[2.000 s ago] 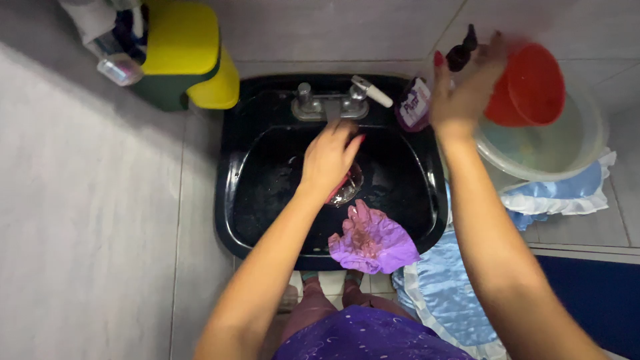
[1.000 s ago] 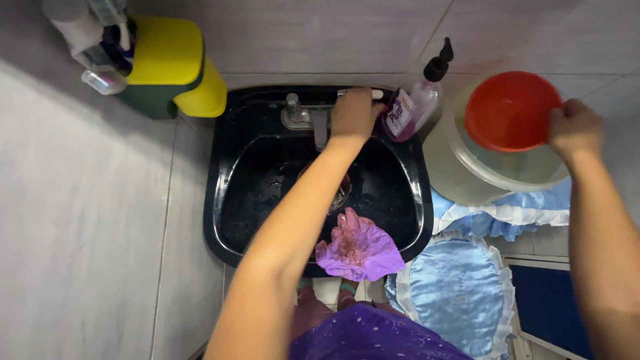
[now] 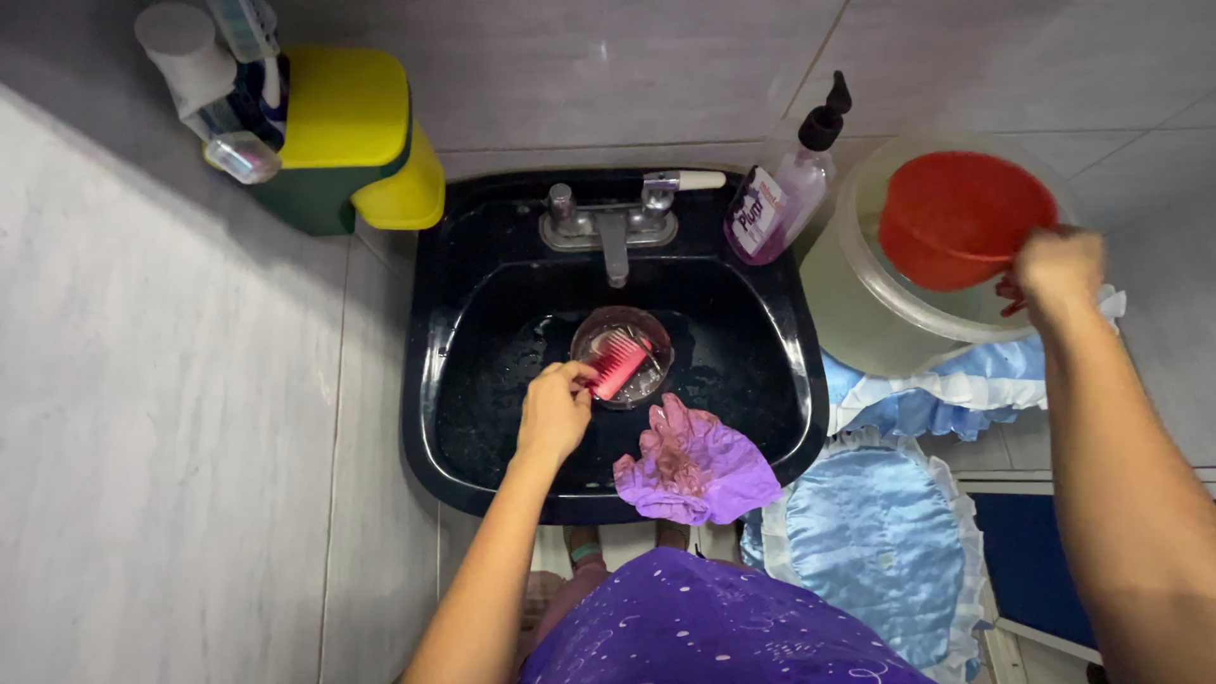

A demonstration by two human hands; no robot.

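Observation:
My left hand (image 3: 556,408) reaches into the black sink (image 3: 484,456), its fingers pinching the end of a pink comb (image 3: 622,366). The comb lies slanted in a small clear bowl (image 3: 655,380) near the middle of the basin, with a thin dark item beside it. My right hand (image 3: 1059,271) grips the handle of a red plastic dipper (image 3: 964,214), held over a large translucent bucket (image 3: 855,304). A stained purple glove (image 3: 698,465) is draped over the sink's front rim.
A chrome faucet (image 3: 613,233) stands at the sink's back. To its right is a pump bottle of purple liquid soap (image 3: 779,204). A yellow and green bin (image 3: 347,114) is at the left. Light blue satin covers (image 3: 879,541) with white ruffles lie at the right.
My left hand has moved from the faucet handle down to the comb in the bowl. The red dipper has stayed in my right hand above the bucket since one second ago.

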